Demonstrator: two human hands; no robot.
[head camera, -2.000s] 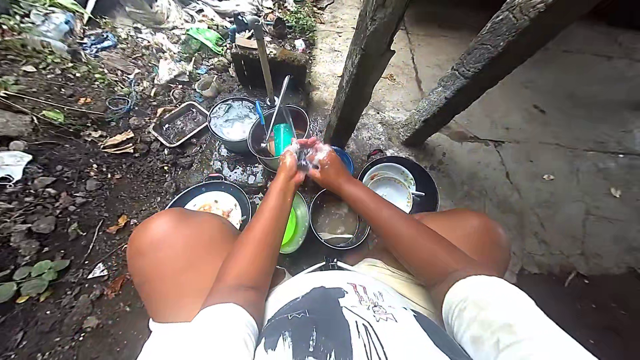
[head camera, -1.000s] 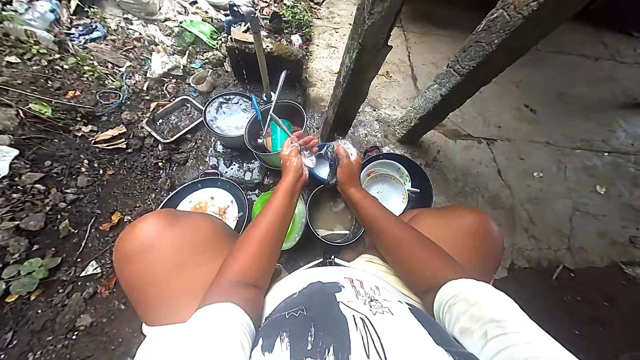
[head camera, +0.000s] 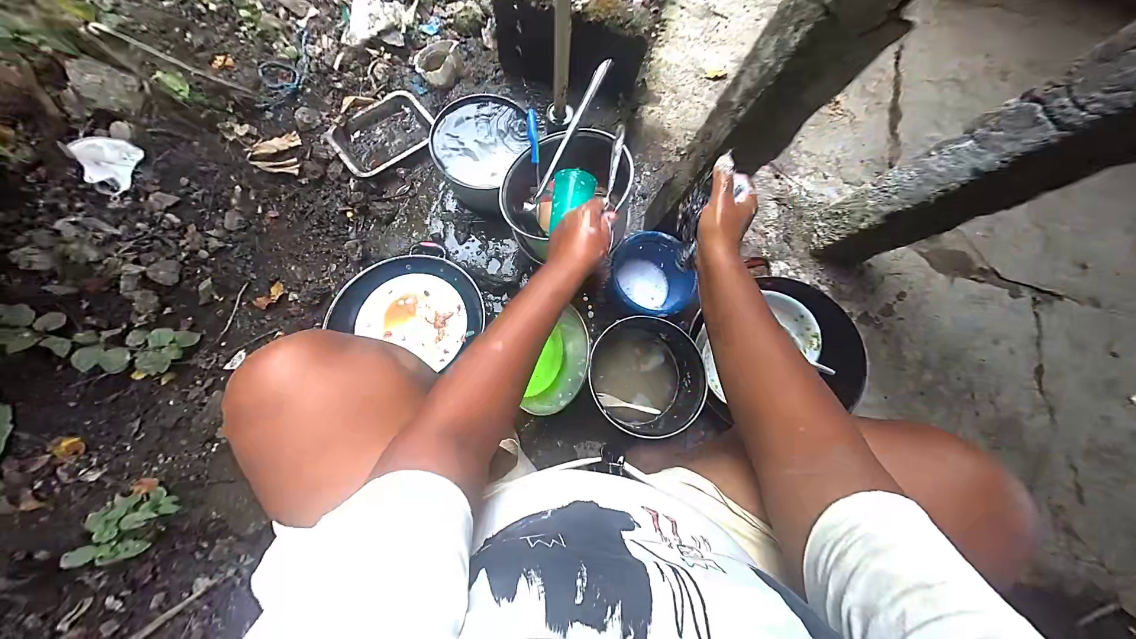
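Observation:
My left hand (head camera: 581, 238) is over the front rim of a dark pot (head camera: 612, 155), beside a teal plastic cup (head camera: 572, 191); whether it grips the cup is unclear. Ladle-like metal utensils and a blue-handled one (head camera: 532, 133) lean in that pot. My right hand (head camera: 728, 209) is raised right of a blue bowl (head camera: 652, 271) of suds, its fingers closed around something whitish and foamy. Below stands a pot of cloudy water (head camera: 635, 377) with a pale utensil in it. A bright green bowl (head camera: 546, 364) lies in a translucent green one, partly under my left forearm.
A pan with a food-stained plate (head camera: 413, 311) is at left; another pan (head camera: 843, 346) with white dishes lies at right. Behind are a pot of water (head camera: 479, 142), a rectangular metal tray (head camera: 377, 138) and an upright pipe (head camera: 562, 53). Two rough posts (head camera: 781, 80) slant at right.
My hands, close together two seconds ago, have moved apart. The left is now at the teal cup's pot, the right beyond the blue bowl. More of the blue bowl shows.

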